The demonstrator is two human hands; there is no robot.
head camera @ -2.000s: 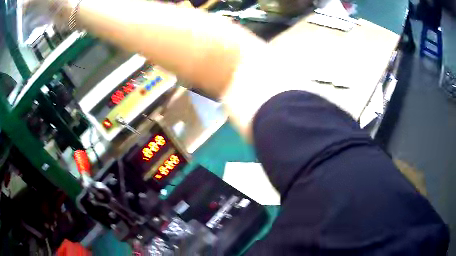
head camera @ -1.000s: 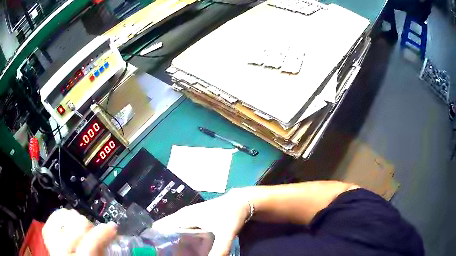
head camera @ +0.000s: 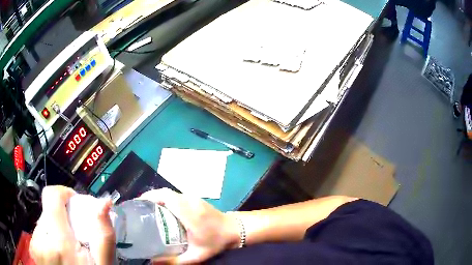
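Observation:
A clear plastic bottle (head camera: 137,230) with a green-white label lies sideways across the lower left, in front of the black test box (head camera: 135,176). My right hand (head camera: 199,225) is wrapped around its body near the label. My left hand (head camera: 70,230) is closed around its other end, where the surface is washed out white. The cap cannot be made out. The hands and bottle hide most of the test box and its clamped module. The red clamp handle (head camera: 19,158) stands at the left edge.
Two red-digit panel meters (head camera: 85,149) and a pale power supply (head camera: 67,80) stand behind the box. White paper (head camera: 192,172) and a pen (head camera: 222,143) lie on the green mat. A cardboard stack (head camera: 259,67) stands right. A red bin (head camera: 21,251) shows lower left.
My right arm has come back from the upper left, and both hands now hold the bottle. In the last second the bottle rose in view, covering more of the test box. The view shifted slightly.

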